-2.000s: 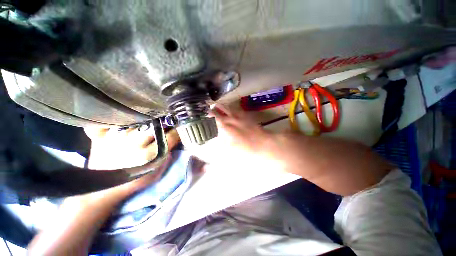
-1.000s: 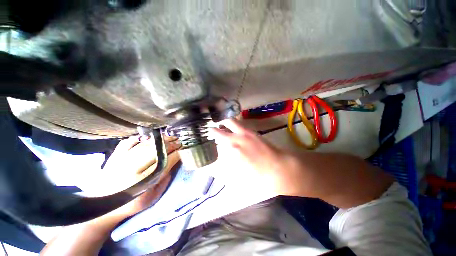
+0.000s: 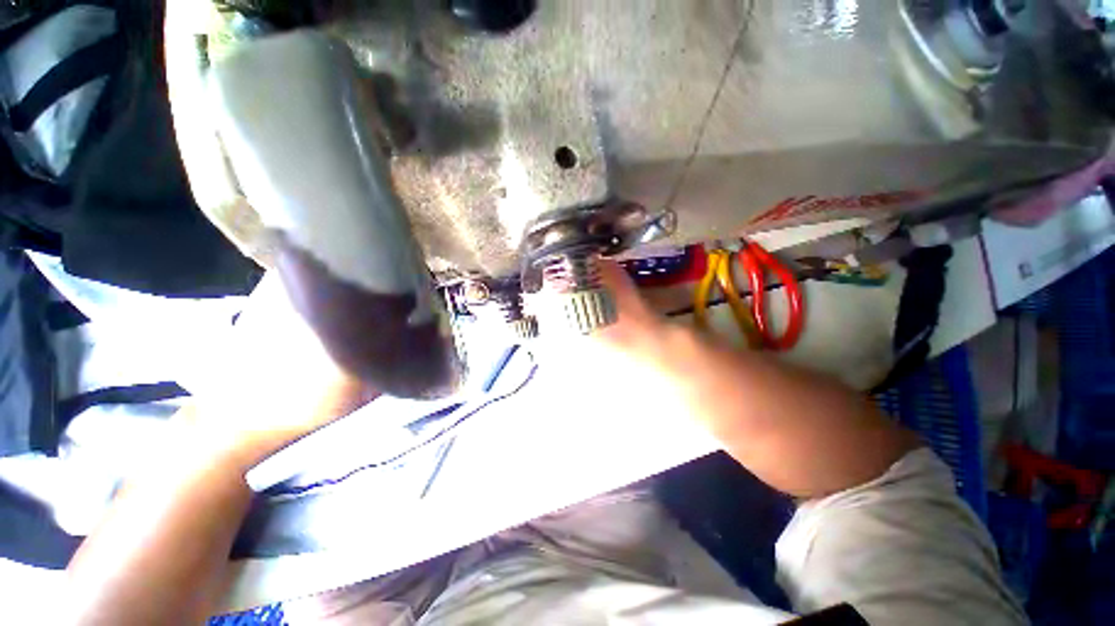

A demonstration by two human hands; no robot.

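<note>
The sewing machine head [image 3: 489,184] fills the top, with its ribbed tension knob [image 3: 591,309] low at the centre. Pale blue-grey fabric with a dark edge line [image 3: 367,459] lies on the table below it, partly washed out by glare. My left hand [image 3: 287,367] rests at the fabric's left side, its fingers hidden behind the dark-tipped guard [image 3: 379,330]. My right hand [image 3: 642,336] is beside the knob; glare and the knob hide its fingertips. The needle area is mostly hidden; whether either hand grips the cloth does not show.
Scissors with yellow and red handles [image 3: 785,306] lie right of my right hand. A red-cased phone [image 3: 673,267] is under the machine arm. A dark strip [image 3: 919,306] crosses the table's right part. Blue baskets [image 3: 948,410] stand below, right. Dark cloth [image 3: 135,208] is at the upper left.
The view has shifted, so the machine head sits further right and its left-end guard shows more fully. The pale fabric lies differently, with its dark line running up towards the knob.
</note>
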